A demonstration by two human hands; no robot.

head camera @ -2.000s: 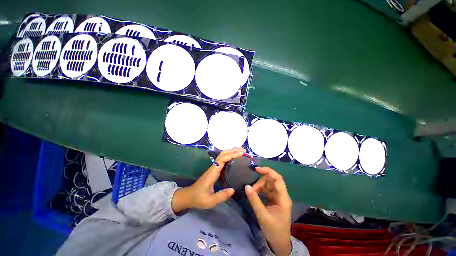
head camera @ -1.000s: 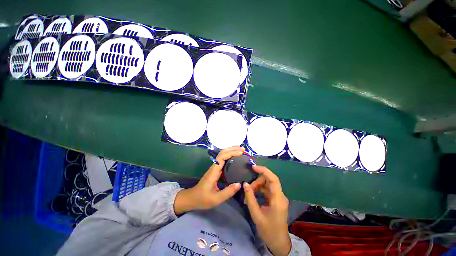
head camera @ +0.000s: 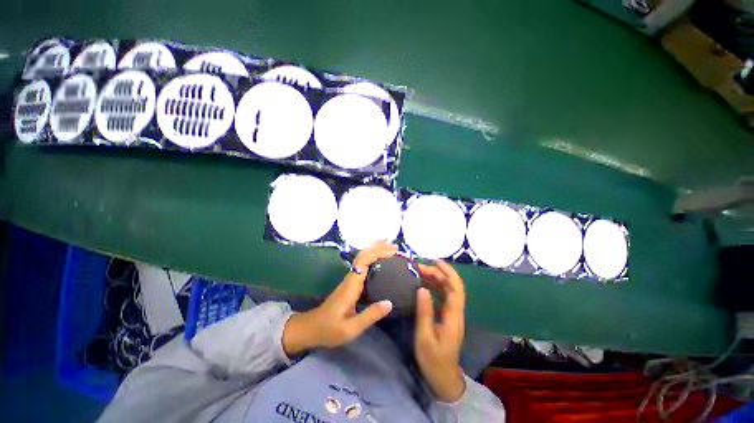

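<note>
A dark cylindrical product body [head camera: 392,285] is held near the bench's front edge, its round dark end facing up, with a thin red line at its rim. My left hand [head camera: 341,311] grips it from the left, fingers over the far side and thumb at the near side. My right hand [head camera: 440,318] is at its right side, fingers against or very close to it; contact is partly hidden. A black-and-white die-cut sheet [head camera: 433,225] with a row of plain white circles lies just beyond the hands.
A stack of slotted-circle sheets [head camera: 195,111] lies at the upper left of the green bench [head camera: 529,74]. A blue crate [head camera: 83,322] with ringed scraps is at lower left. A red crate [head camera: 570,396] and cables [head camera: 684,382] are at lower right. Cardboard trays [head camera: 703,51] are at upper right.
My right fingers have moved from a pinch at the body's near right edge to lying straighter along its right side. My left hand keeps its grip. The view has shifted slightly.
</note>
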